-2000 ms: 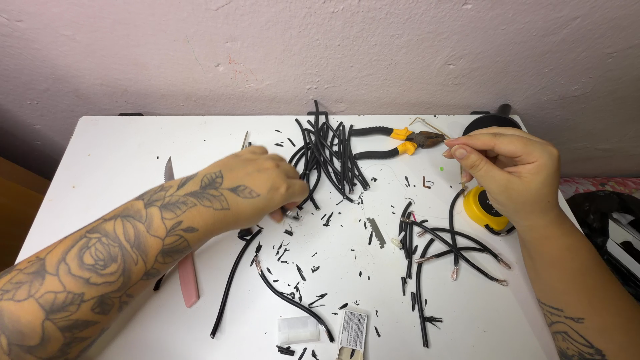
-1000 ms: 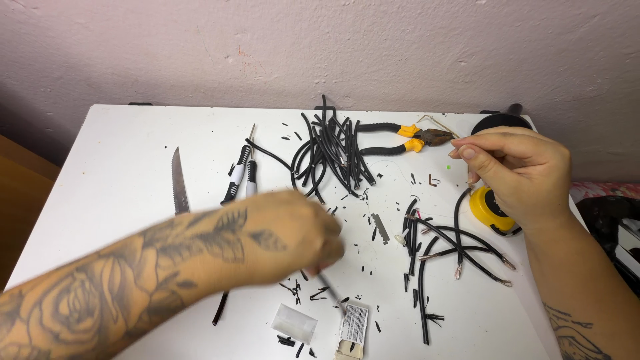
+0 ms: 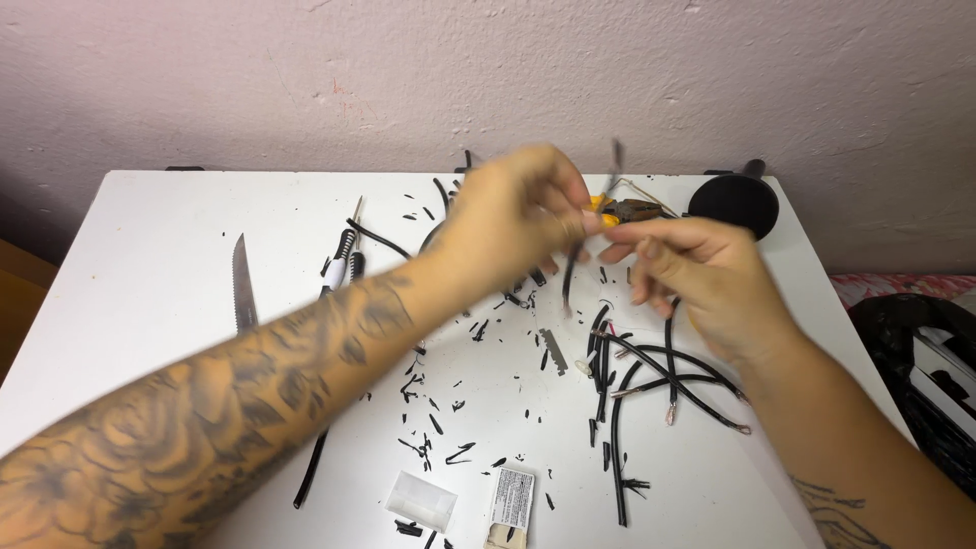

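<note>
My left hand point(image 3: 518, 206) is raised over the back middle of the white table, its fingers closed on a short black cable piece point(image 3: 569, 274) with bare ends, blurred by motion. Just right of it is my right hand point(image 3: 686, 278), thumb and index finger near the cable; whether it grips anything is unclear. Behind the hands lie combination pliers point(image 3: 637, 211) with yellow and black handles, partly hidden. The bundle of black cables point(image 3: 441, 194) is mostly covered by my left hand. Several cut cables with bared copper ends point(image 3: 671, 366) lie below my right hand.
A serrated knife blade point(image 3: 242, 286) and screwdrivers point(image 3: 347, 255) lie left. A razor blade point(image 3: 553, 352) rests mid-table among black insulation scraps point(image 3: 415, 381). A small printed box point(image 3: 513, 499) and a translucent tray point(image 3: 422, 501) sit at the front. A black round object point(image 3: 733, 204) stands back right.
My left hand has moved from the left of the table, past the front middle, up to beside my right hand, and now has a cable piece. The yellow tape measure is now mostly hidden.
</note>
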